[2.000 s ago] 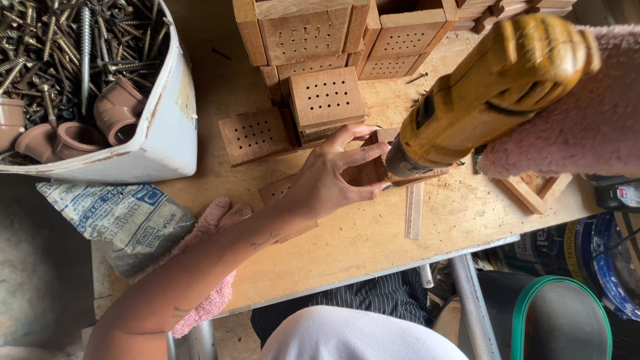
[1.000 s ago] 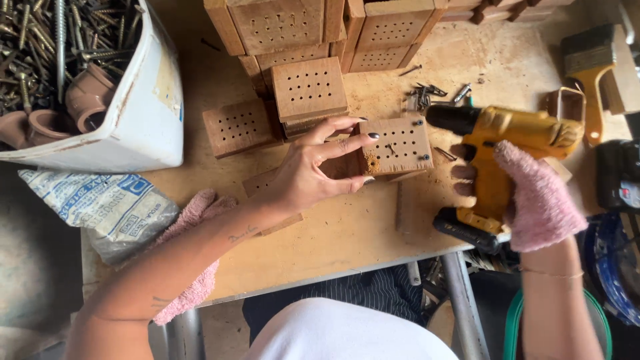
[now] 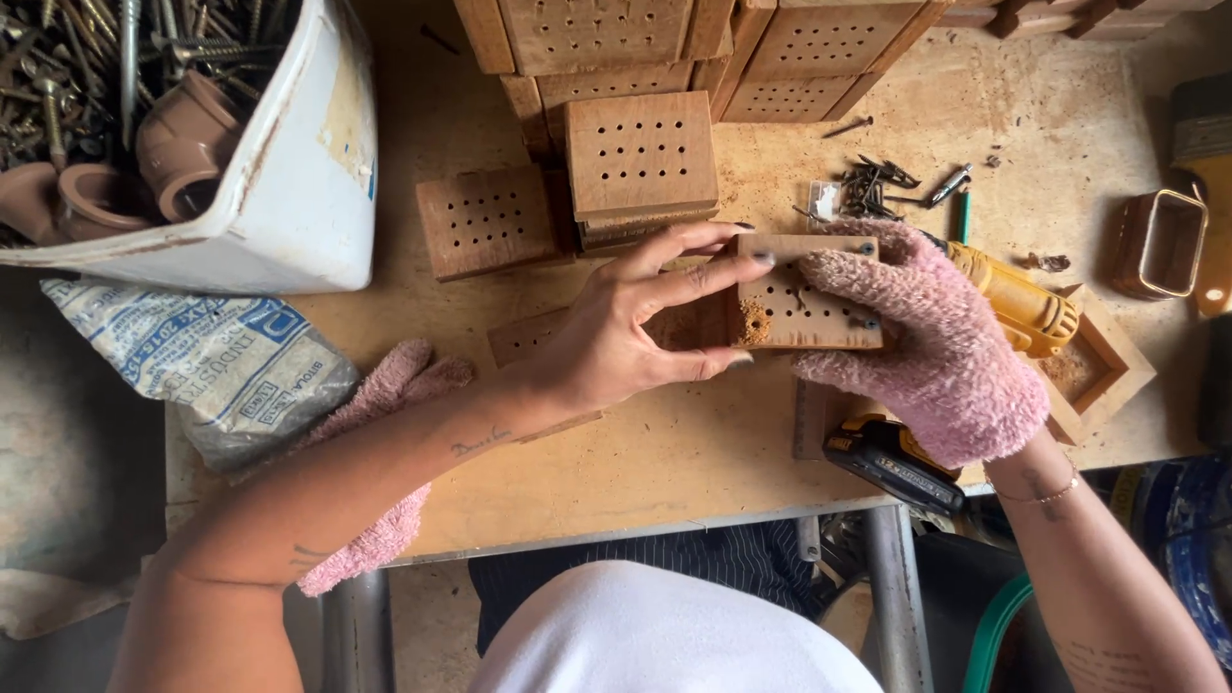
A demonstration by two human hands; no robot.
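Observation:
A small wooden box with a perforated face is held between both hands over the bench. My bare left hand grips its left end, fingers above and thumb below. My right hand, in a fuzzy pink glove, closes on its right end. Screws sit in the box's right corners, another screw lies on its face, and sawdust rings a larger hole at lower left. The yellow cordless drill lies on the bench, partly behind my right hand. Perforated wooden blocks are stacked just beyond my left hand.
A white bin of screws and brown pipe fittings stands at left, above a printed plastic bag and a pink glove. Loose screws lie beyond the box. A wooden frame is at right, wooden boxes at the back.
My right hand has let go of the drill, which now lies on the bench, and has moved left onto the box. My left hand stays on the box.

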